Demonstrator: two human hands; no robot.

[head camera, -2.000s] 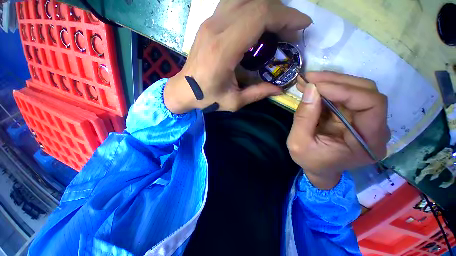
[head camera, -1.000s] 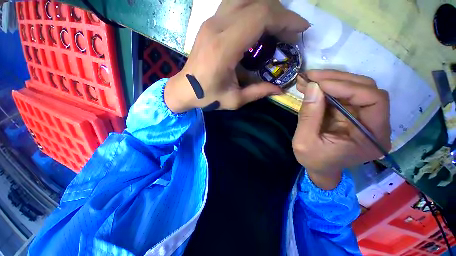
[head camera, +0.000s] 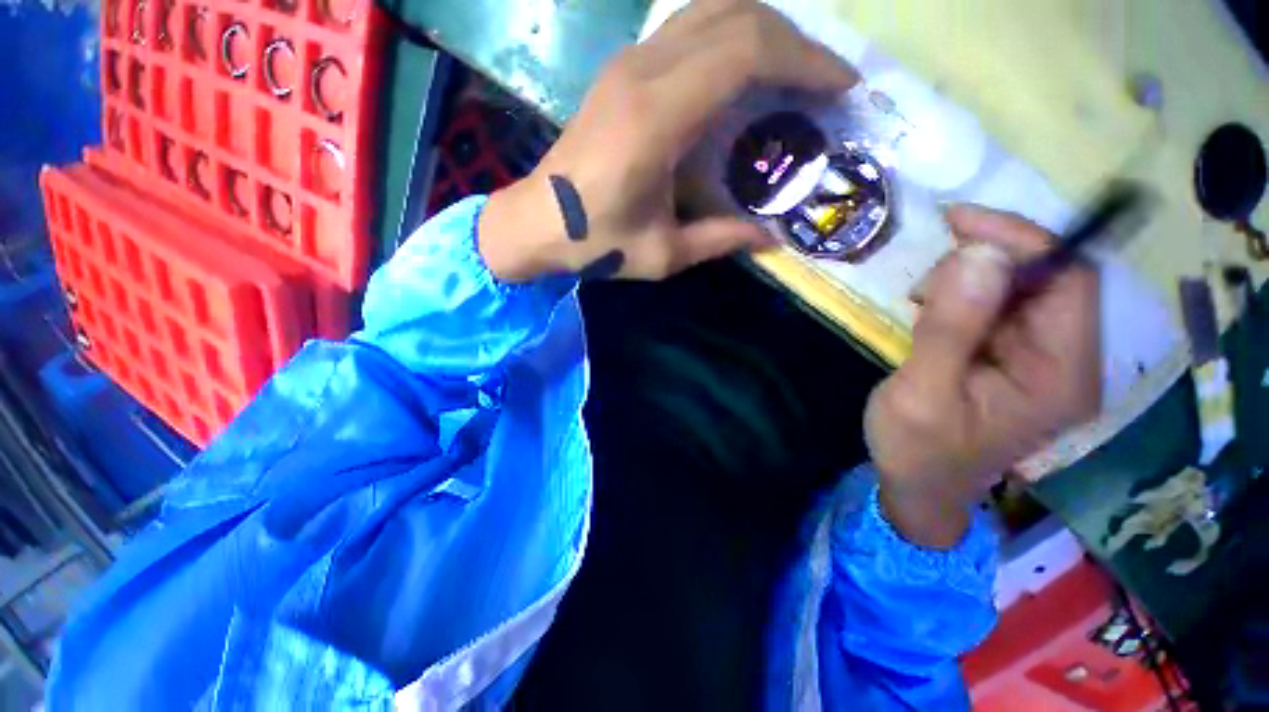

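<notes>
The watch case (head camera: 839, 209), open with silvery and yellow parts inside, lies on the white paper. A glossy black disc (head camera: 777, 163) with small red and white marks overlaps its left side. My left hand (head camera: 633, 160) curls around their left side, thumb tip close to the case edge; whether it grips is unclear. My right hand (head camera: 988, 369) is right of the case, shut on a slim dark tool (head camera: 1079, 239). The tool is motion-blurred, points up and right and is clear of the case.
Red trays with dark C-shaped rings (head camera: 237, 139) stand at left. A black disc (head camera: 1232, 173), a grey-ended tool with pale handle (head camera: 1200, 334) and a crumpled cream scrap (head camera: 1169, 518) lie at right. Another red tray (head camera: 1044, 633) is lower right.
My right hand has drawn the tool away from the case, and the tool now points up and right. The case and disc show more clear of my left hand. The camera view has shifted.
</notes>
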